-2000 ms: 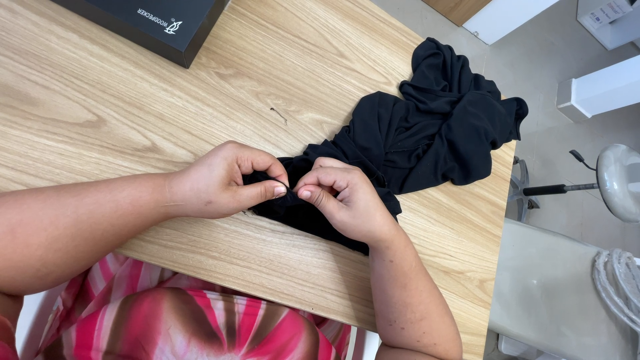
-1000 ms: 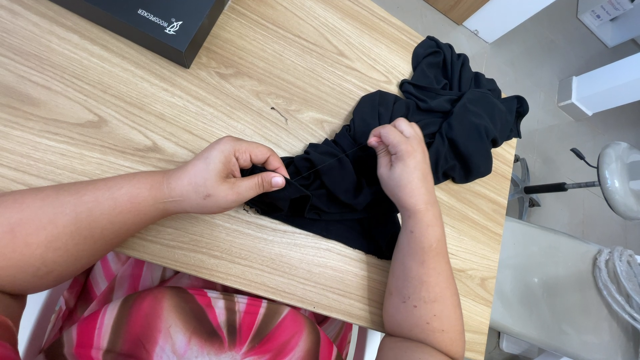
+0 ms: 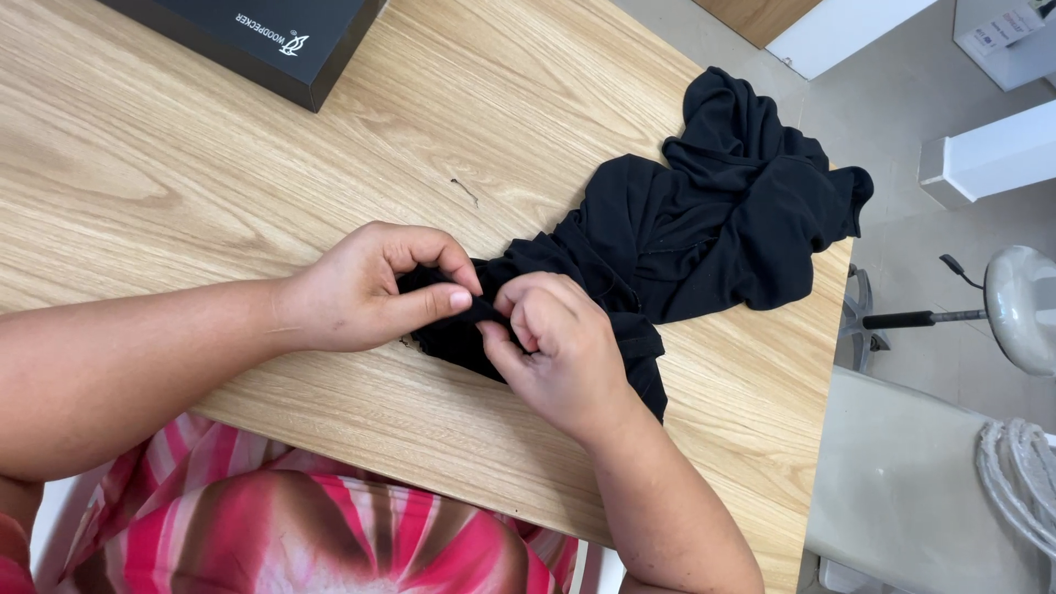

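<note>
A crumpled piece of black cloth (image 3: 701,231) lies across the wooden table, from in front of me to its right edge. My left hand (image 3: 388,289) pinches a fold of the cloth between thumb and index finger. Close beside it on the right, my right hand (image 3: 561,346) has thumb and curled fingers at the same fold. Whether a needle is between the right fingertips cannot be seen, and no thread shows there now. A short piece of dark thread (image 3: 465,192) lies on the table beyond my hands.
A black box (image 3: 272,49) stands at the table's far left edge. Past the right edge of the wooden table (image 3: 330,404) are a wheeled stool (image 3: 1023,309), a pale surface (image 3: 899,478) and coiled clear tubing (image 3: 1019,478).
My right hand was at the left fingertips, moved away to the right with a fine thread stretched between the hands, and is now back beside my left hand. The left hand has stayed nearly in place.
</note>
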